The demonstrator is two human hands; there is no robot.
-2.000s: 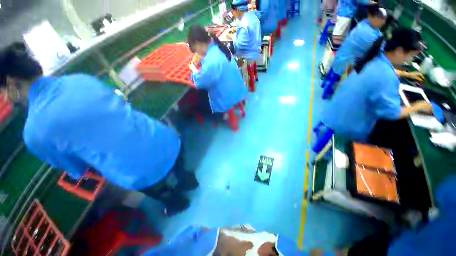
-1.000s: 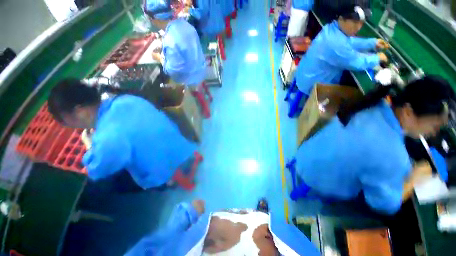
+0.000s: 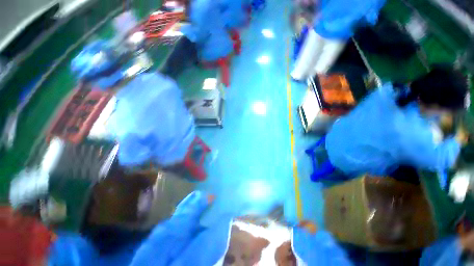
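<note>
The blue aisle floor (image 3: 252,150) lies in front of me, with a yellow line along its right side. My left hand (image 3: 210,198) is small and blurred at the end of a blue sleeve, left of my patterned front. My right hand (image 3: 307,226) is small and blurred, right of my front near the yellow line. Neither hand visibly touches a work object. I cannot tell their finger positions.
An open brown carton (image 3: 345,210) stands right of the aisle, another carton (image 3: 174,195) left. Blue-smocked people sit along both benches. Orange panels in a black tray (image 3: 337,91) lie on a right-hand cart. Red and blue stools (image 3: 323,162) edge the aisle.
The view has moved forward along the aisle. The cartons are now close on both sides, and people seen before have passed to the edges or out. My right hand has come into view.
</note>
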